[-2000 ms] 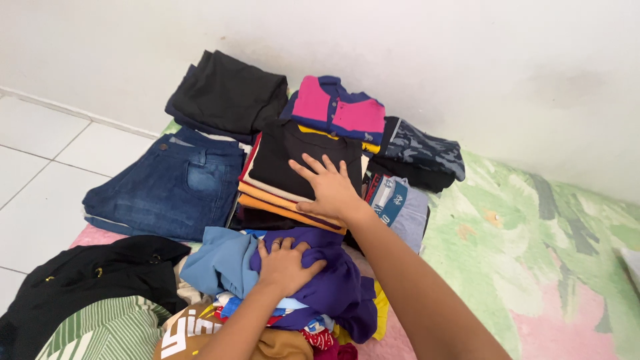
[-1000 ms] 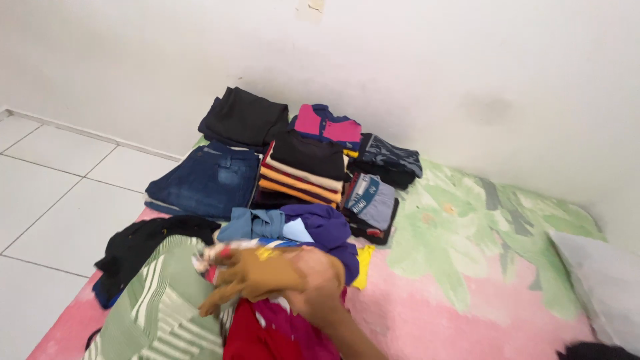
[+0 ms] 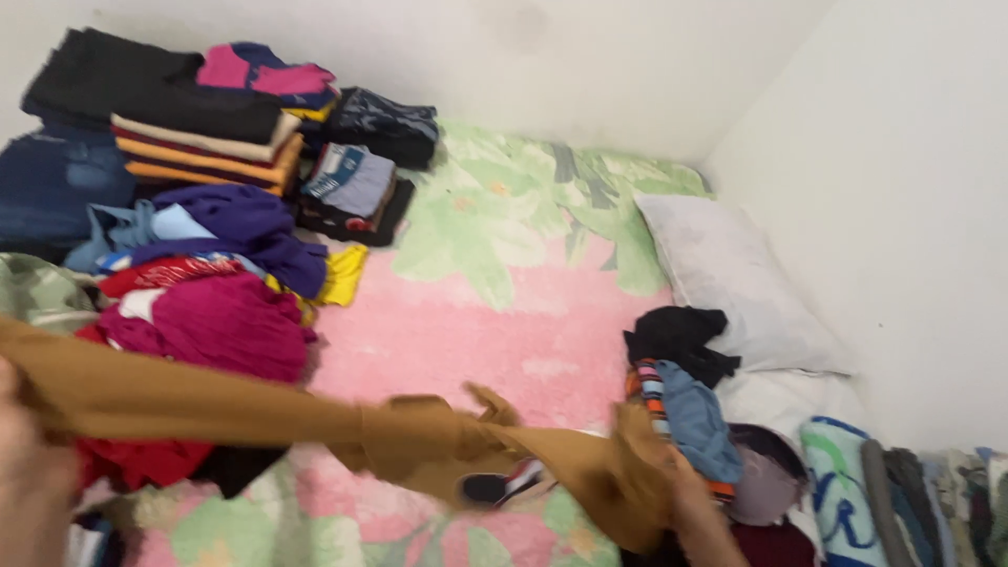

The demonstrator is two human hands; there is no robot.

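Observation:
A brown cloth garment (image 3: 339, 417) is stretched and twisted across the lower part of the head view. My left hand (image 3: 35, 465), blurred at the left edge, grips one end of it. Its other end is in my right hand (image 3: 693, 504), at the lower right. Behind the garment on the left lies a loose heap with a magenta cloth (image 3: 220, 319), a purple cloth (image 3: 236, 220) and a yellow cloth (image 3: 344, 276). Part of a pale green patterned cloth (image 3: 43, 291) shows beside my left hand.
Folded shirts (image 3: 205, 146), jeans (image 3: 55, 181) and folded underwear (image 3: 350, 181) are stacked by the wall on a floral bedsheet (image 3: 472, 315). A white pillow (image 3: 732, 276) lies right, near a black cloth (image 3: 681, 339), a blue cloth (image 3: 697, 417) and a cap (image 3: 764, 472).
My hands have left the folded stack and purple cloth they rested on. The brown garment, bunched at the heap one second ago, is now stretched between them. The view has swung right.

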